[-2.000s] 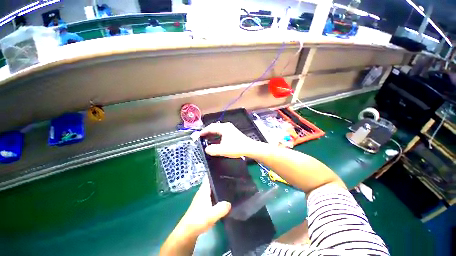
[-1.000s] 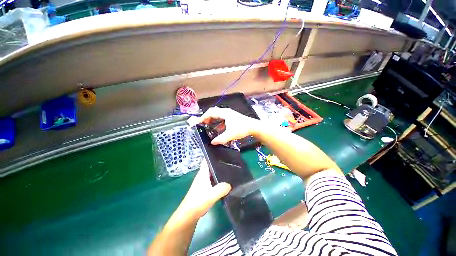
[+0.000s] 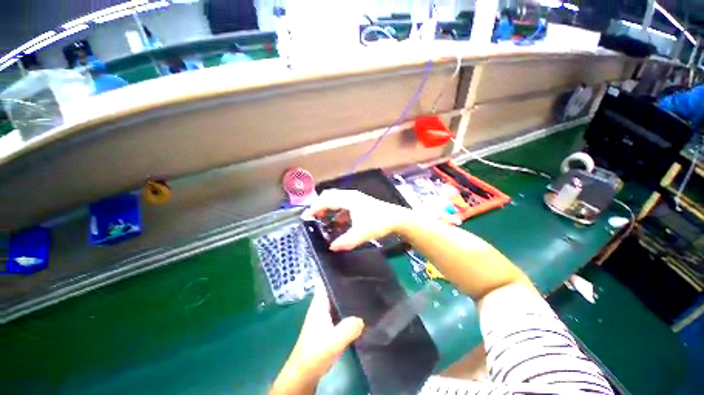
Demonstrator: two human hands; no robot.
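A long flat dark panel (image 3: pixel 370 297) slants from the picture's centre down towards the wearer, with a clear film strip (image 3: pixel 401 318) across its lower part. My left hand (image 3: pixel 328 335) holds the panel's left edge, thumb on top. My right hand (image 3: pixel 359 220) is at the panel's far end, fingers curled over it; a small dark reddish thing (image 3: pixel 333 224) shows between thumb and fingers. What exactly it is cannot be told. The fingertips partly hide the panel's end.
Left of the panel lies a clear bag with rows of dark rings (image 3: pixel 287 265). Behind are a black tray (image 3: pixel 369 185), an orange-red tray (image 3: pixel 494 202) and a pink fan (image 3: pixel 299 185). A yellow tool (image 3: pixel 434 271) lies right of the panel. A tape dispenser (image 3: pixel 590 193) stands at right.
The camera view has tilted and shifted, so the bench sits lower than a second ago. Both hands keep nearly the same places on the panel. A blue sleeve now shows at far right.
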